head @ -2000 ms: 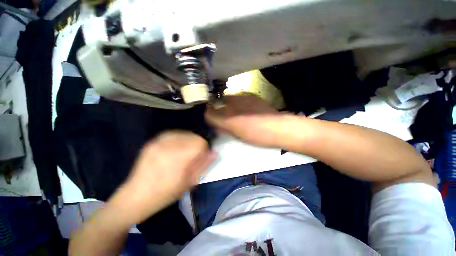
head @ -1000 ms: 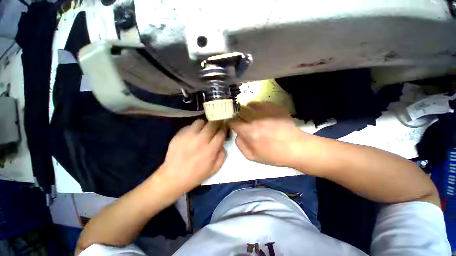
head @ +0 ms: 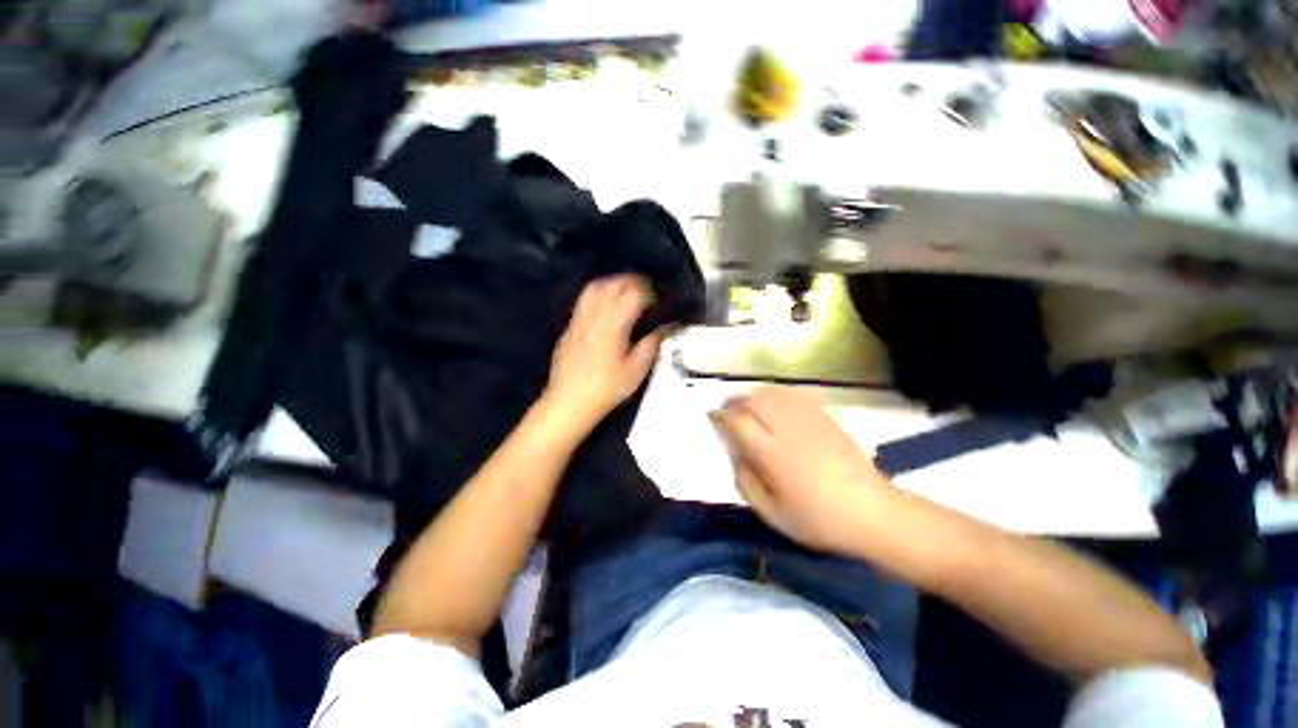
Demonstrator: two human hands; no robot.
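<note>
The black garment piece (head: 413, 327) with small light grey patches lies bunched on the white table left of the needle. My left hand (head: 605, 341) is on its right part, thumb and fingers gripping the cloth. My right hand (head: 790, 462) is above the table, right of and below the needle area, fingers curled; whether it holds anything small cannot be told. The presser foot and needle (head: 797, 292) show above the yellowish needle plate (head: 819, 349), with no hand on them.
The off-white sewing machine (head: 1025, 185) spans the upper right. Black cloth (head: 947, 334) lies under its arm, with a flat dark strip (head: 968, 441) nearer me. A long dark piece (head: 299, 228) lies at left, near a second machine (head: 135, 249). A yellow thread cone (head: 764, 88) is on top.
The view has shifted back, showing more of the machine and table. My hands have moved apart and away from the needle. The garment piece is bunched left of the needle.
</note>
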